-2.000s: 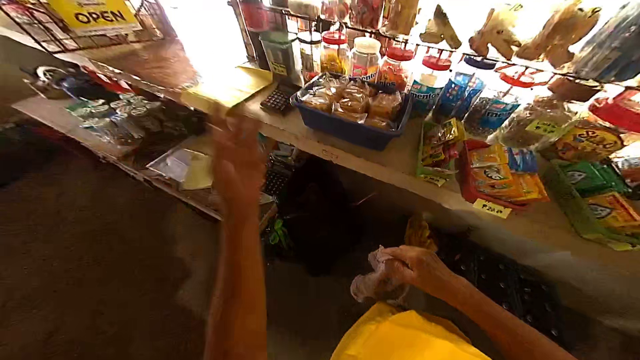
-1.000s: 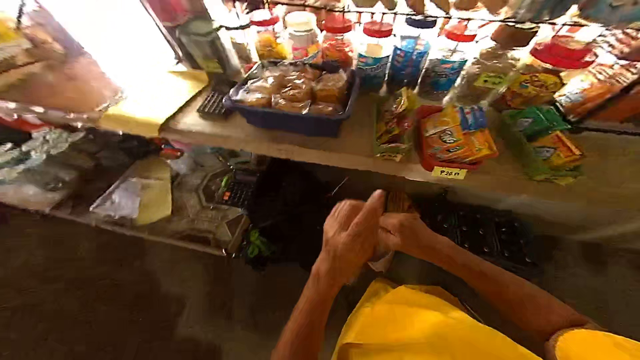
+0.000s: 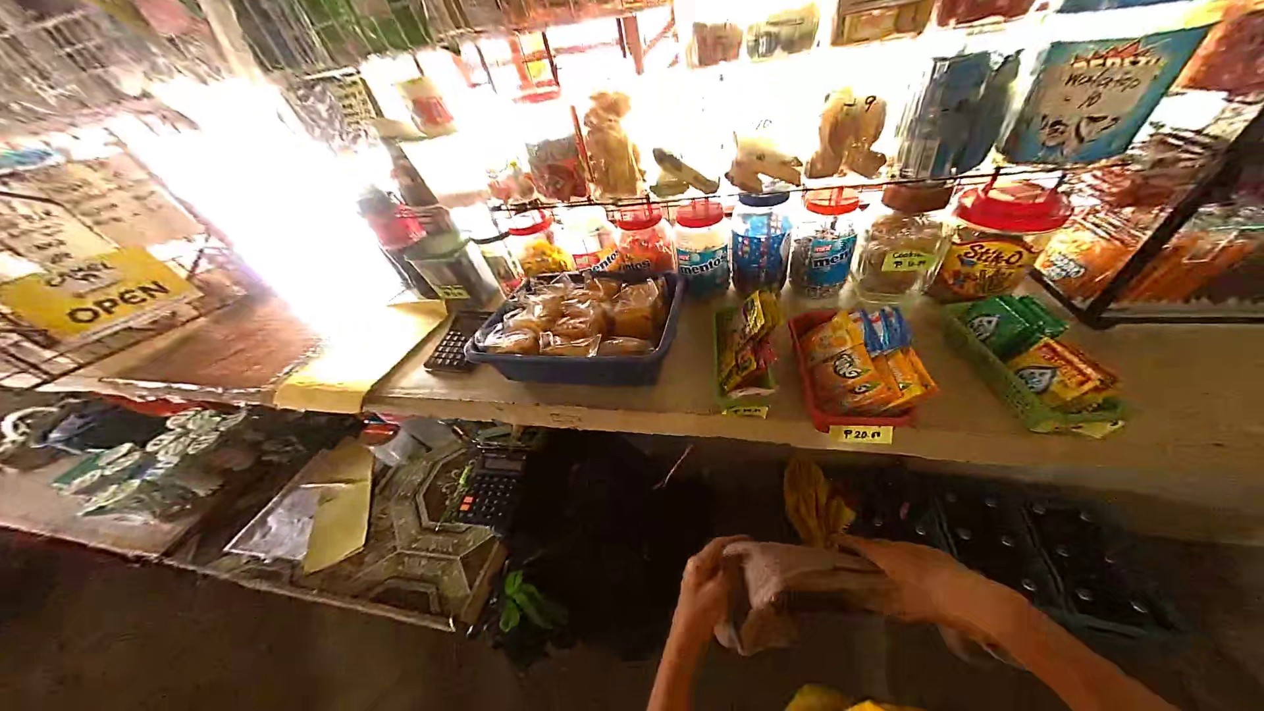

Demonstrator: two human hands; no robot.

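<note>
My left hand (image 3: 706,592) grips one end of a pale, thin plastic bag or cloth (image 3: 790,583), low at the right of centre. My right hand (image 3: 918,583) holds the other side, and the material is stretched between the two hands. Whether it is plastic or fabric cannot be told. Just behind the hands is a yellow-brown crumpled thing (image 3: 815,504), perhaps dry leaves. Both hands are below the front edge of the counter.
On the counter (image 3: 632,415) stand a blue basket (image 3: 583,367) of wrapped bread, a red basket (image 3: 864,425) and green baskets (image 3: 1027,395) of sachets, and a row of lidded jars (image 3: 701,247). Bottles in crates (image 3: 1027,553) lie beneath. A calculator (image 3: 491,489) sits on the lower shelf (image 3: 415,602).
Two seconds ago my left hand was raised near the counter, apart from the right. It came down to my right hand, and now both hold the pale material spread between them.
</note>
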